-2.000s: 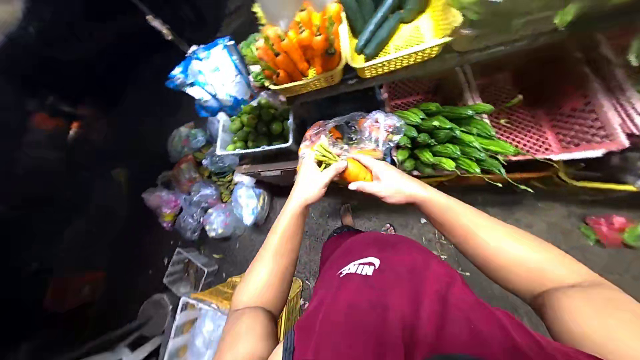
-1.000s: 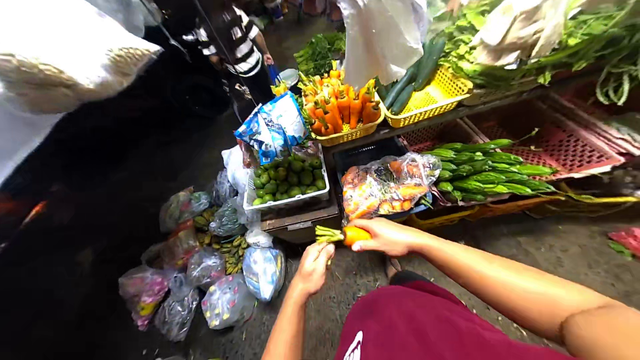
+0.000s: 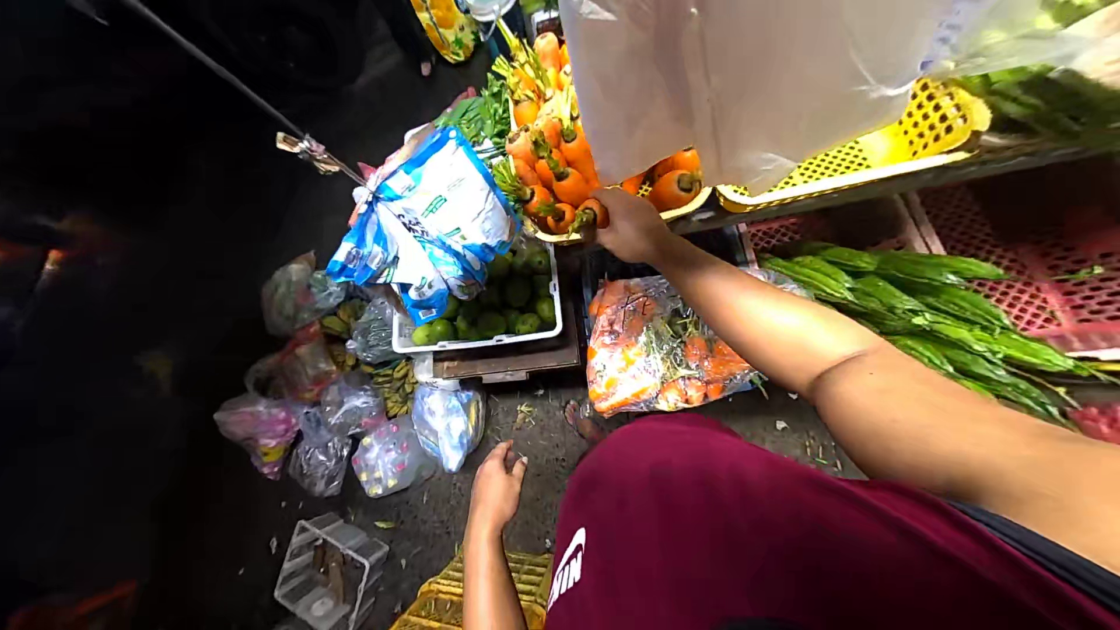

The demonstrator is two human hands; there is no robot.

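Observation:
My right hand (image 3: 632, 226) is at the front of a basket of carrots (image 3: 551, 144), its fingers around a carrot (image 3: 591, 213) at the basket's edge. A hanging translucent plastic sheet or bag (image 3: 665, 79) hides part of the basket. My left hand (image 3: 497, 481) is low over the floor, fingers loosely apart, holding nothing. Below my right forearm lies a clear plastic bag of carrots (image 3: 626, 350). Left of it is a white crate of round green produce (image 3: 490, 339).
Bitter gourds (image 3: 927, 302) lie at the right by red crates (image 3: 1041, 245). A blue and white bag (image 3: 437, 214) hangs from a cord. Filled plastic bags (image 3: 394, 455), a clear bin (image 3: 328, 573) and a yellow crate (image 3: 446, 595) are on the floor.
My right hand has moved from in front of me up to the carrot basket, and a carrot is at its fingers there. My left hand has let go of the carrot leaves and dropped lower.

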